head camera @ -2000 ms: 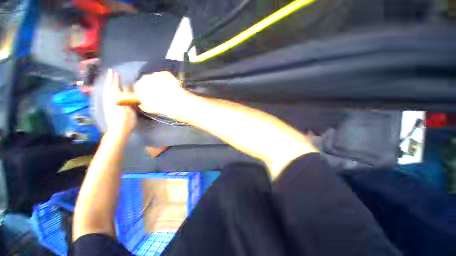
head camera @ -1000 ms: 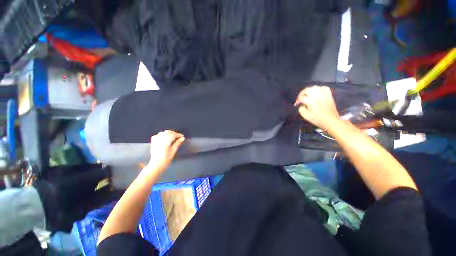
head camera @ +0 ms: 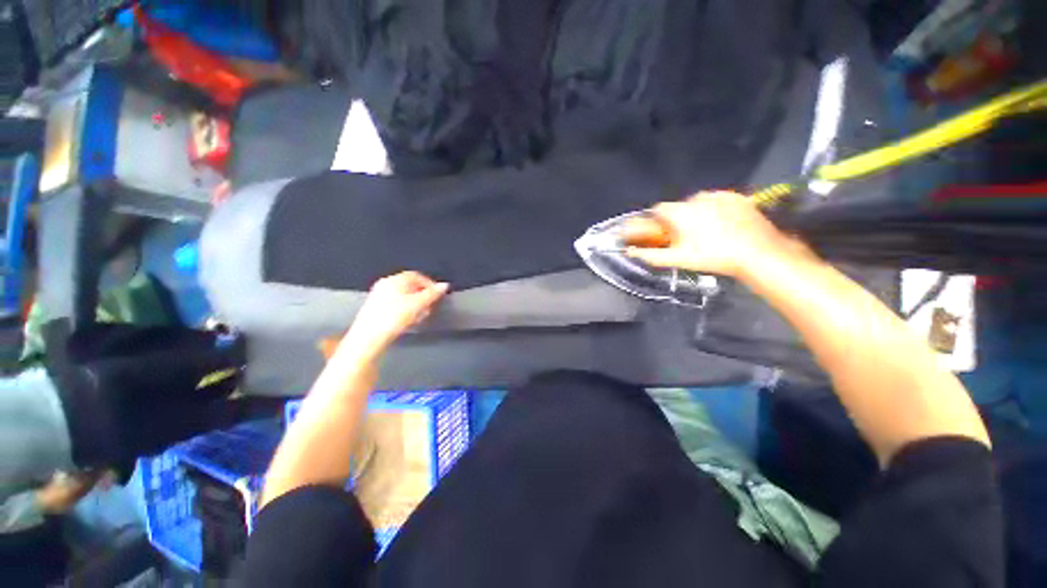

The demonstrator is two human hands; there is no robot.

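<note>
A black sleeve lies flat along the light-grey sleeve board, its end near the board's rounded left end. My left hand pinches the sleeve's near edge between thumb and fingers. My right hand is closed around the orange-brown handle of the silver steam iron. The iron's tip points left, at the right part of the sleeve. The rest of the black garment is bunched on the far side. Whether the iron's sole touches the cloth cannot be told.
A yellow hose runs from the iron to the upper right. The dark iron rest is at the right. A blue crate with cardboard is below the board. Part of another person, a hand, shows at lower left.
My right hand has taken hold of the iron from the rest at the right and brought it left over the board. My left hand has moved slightly right and up, at the sleeve's near edge.
</note>
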